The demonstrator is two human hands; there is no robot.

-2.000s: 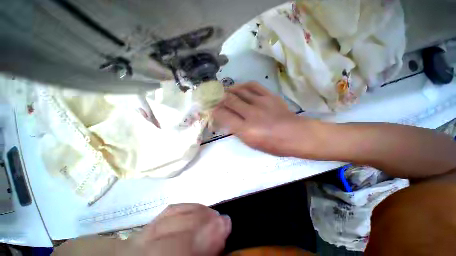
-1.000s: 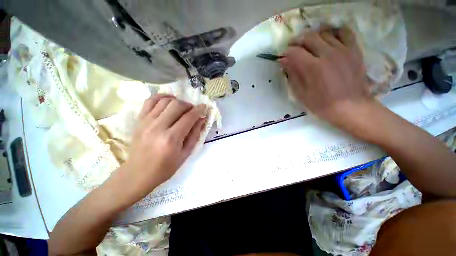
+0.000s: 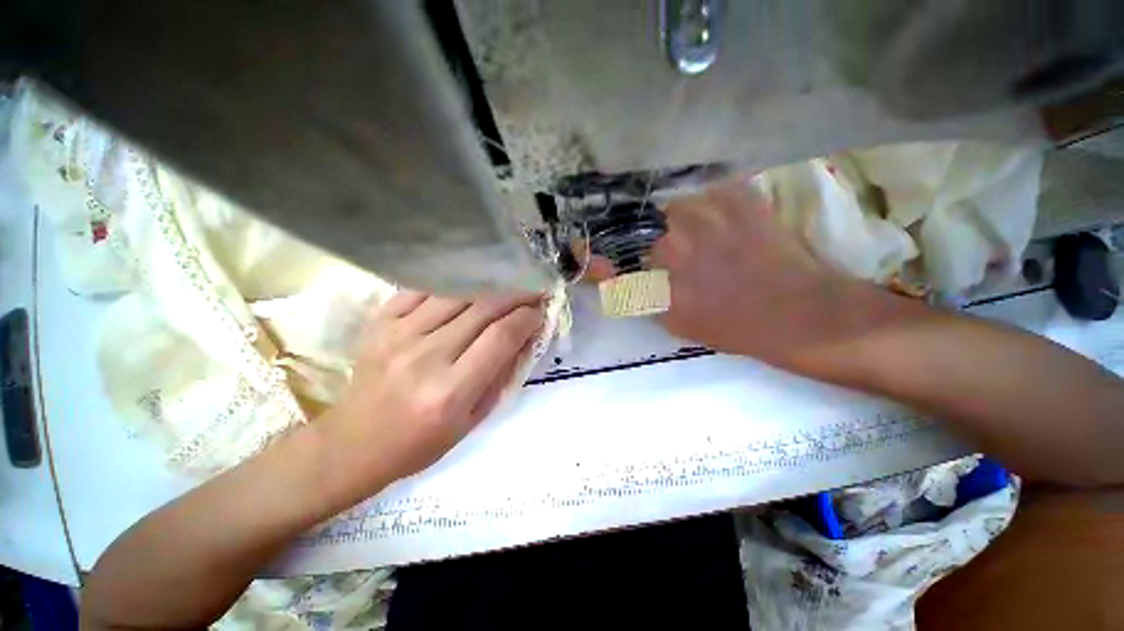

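The cream garment piece (image 3: 185, 333) with small flowers and an openwork line lies spread left of the needle. My left hand (image 3: 431, 370) presses on its edge, fingertips at the cloth beside the needle area. My right hand (image 3: 727, 271) is behind the ribbed cream tension knob (image 3: 635, 293); its fingertips are partly hidden by the knob and machine head, so I cannot tell what they hold. The machine head (image 3: 370, 136) blocks the presser foot and the top of the view.
A crumpled cream cloth bundle (image 3: 949, 222) lies right of the needle. A black round knob (image 3: 1087, 276) is at the far right. Below the ruler-marked white table (image 3: 690, 456) are a blue bin (image 3: 830, 514) with printed cloth and more cloth at lower left.
My right hand has moved left from the cloth bundle to behind the tension knob. My left hand stays on the garment edge. The view has shifted, and the machine head covers more of it.
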